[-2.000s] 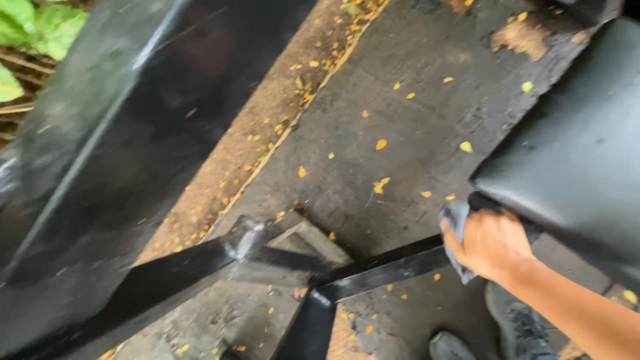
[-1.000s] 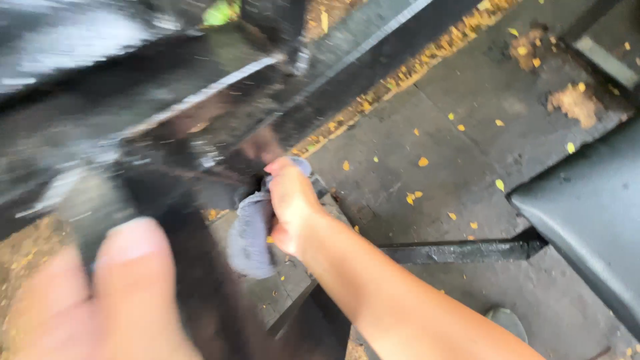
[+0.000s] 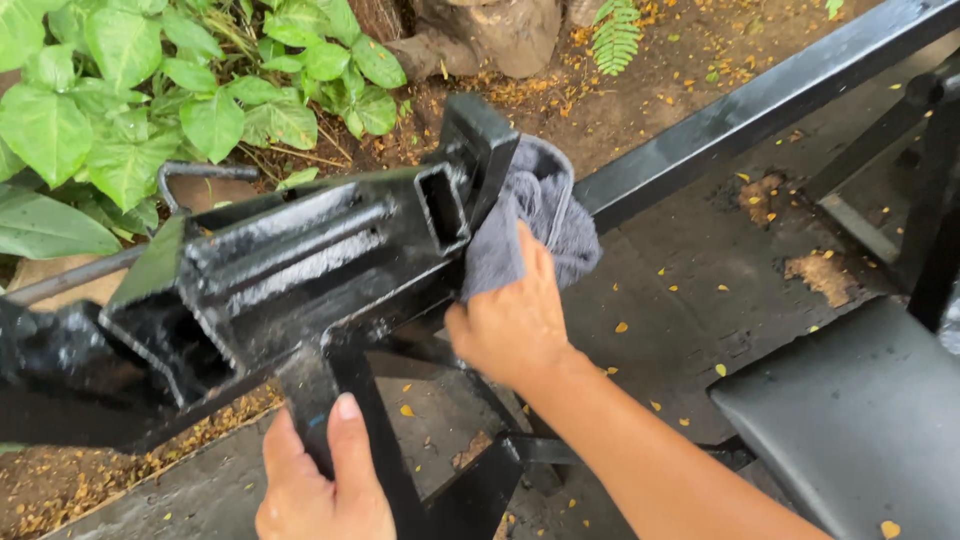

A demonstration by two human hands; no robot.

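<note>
My right hand (image 3: 514, 319) presses a bunched grey cloth (image 3: 551, 217) against the end of a black steel frame (image 3: 285, 262), beside an upright steel plate (image 3: 487, 150). Its fingers are partly hidden by the cloth. Lower down, my left hand (image 3: 326, 480) grips a short dark flat bar (image 3: 307, 397) that sticks out below the frame, thumb on one side and fingers on the other. Glossy black paint, with wet-looking highlights, covers the welded hollow tubes.
A black padded seat (image 3: 847, 412) is at the lower right. One long black beam (image 3: 750, 112) runs to the upper right. Leafy green plants (image 3: 202, 82) and a tree base (image 3: 487, 37) stand beyond the frame. Yellow leaves dot the dark paved floor (image 3: 660, 337); a bent metal rod (image 3: 202, 171) juts out at left.
My right hand, with the cloth, has gone from beside the padded seat to the steel frame. My left hand, out of view at first, is now on the flat bar. The view has shifted strongly.
</note>
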